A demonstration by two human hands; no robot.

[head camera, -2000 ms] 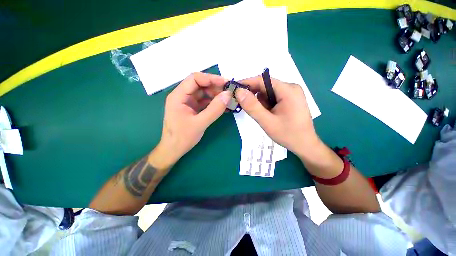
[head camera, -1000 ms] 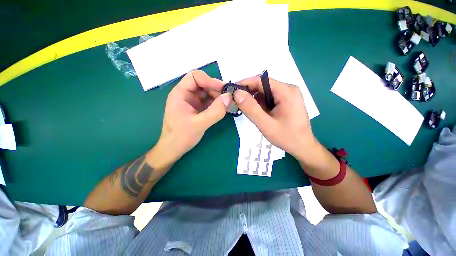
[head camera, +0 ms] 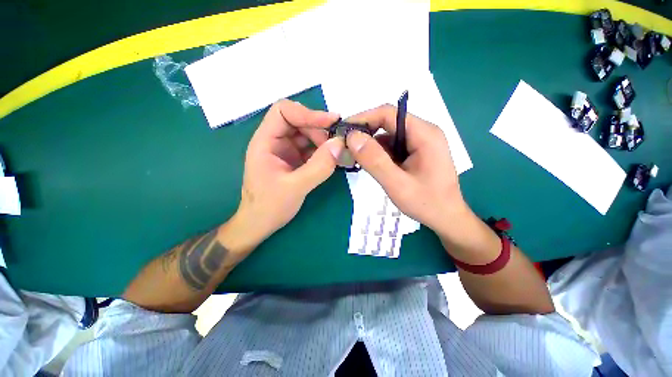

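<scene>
A small black housing with a silvery inside (head camera: 345, 156) is held between both hands at the picture's middle. My left hand (head camera: 284, 158) grips its left side, thumb on the inside. My right hand (head camera: 413, 162) grips its right side, thumb on it too. Black tweezers (head camera: 401, 125) are tucked in my right hand, upright between the fingers; their lower end is hidden. The backing sheet (head camera: 374, 239) with rows of small grey adhesive pieces lies below my hands, partly covered by my right hand. What lies under the thumbs is hidden.
White sheets (head camera: 376, 51) lie beyond my hands, with crumpled clear plastic (head camera: 175, 81) at their left. A slanted white sheet (head camera: 556, 147) and several waiting units (head camera: 623, 129) are at right. The yellow conveyor edge (head camera: 147, 59) runs along the back. Sleeves of people show at both sides.
The tweezers in my right hand have swung from leaning left to nearly upright, tip slightly right. The housing is tilted slightly differently. Both hands keep their hold.
</scene>
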